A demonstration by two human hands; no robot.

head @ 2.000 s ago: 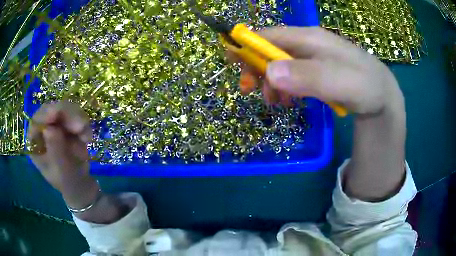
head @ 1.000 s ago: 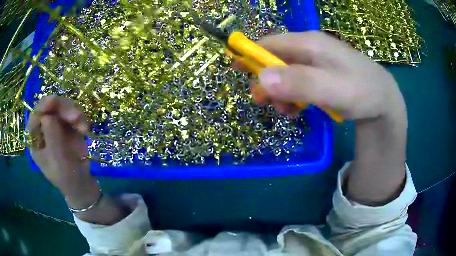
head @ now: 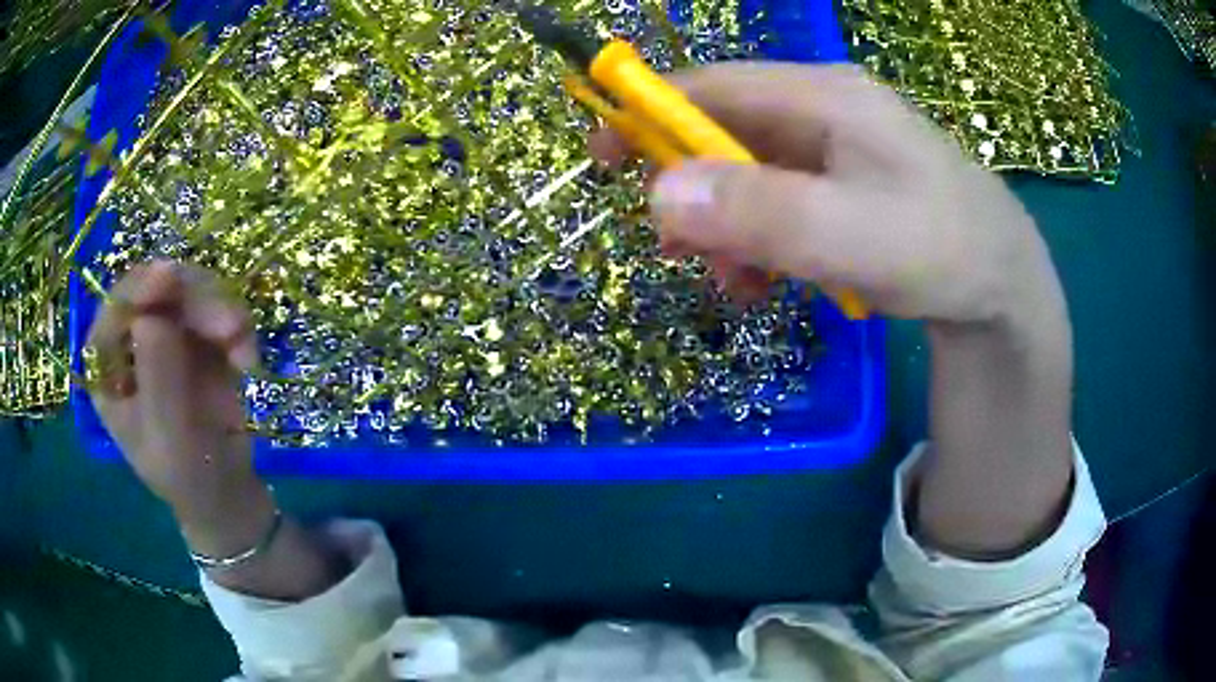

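My right hand is closed on the yellow-orange handles of the side cutters. Their dark jaws point up and left over the tray and are blurred. My left hand, at the tray's left edge, has its fingers curled on the corner of a gold sprue frame. The frame's thin bars reach up over the tray and blur into the heap behind. The blue plastic tray lies below both hands. It holds a dense glittering heap of loose cut parts, gold and silver-looking.
Stacked gold frames lie on the dark teal table beyond the tray's right side. More stacked frames lie at the far left, touching or close to the tray.
My right hand and the cutters have moved a little left, and up since one second ago. The held frame's bars have shifted and tilted over the tray. My left hand has hardly moved.
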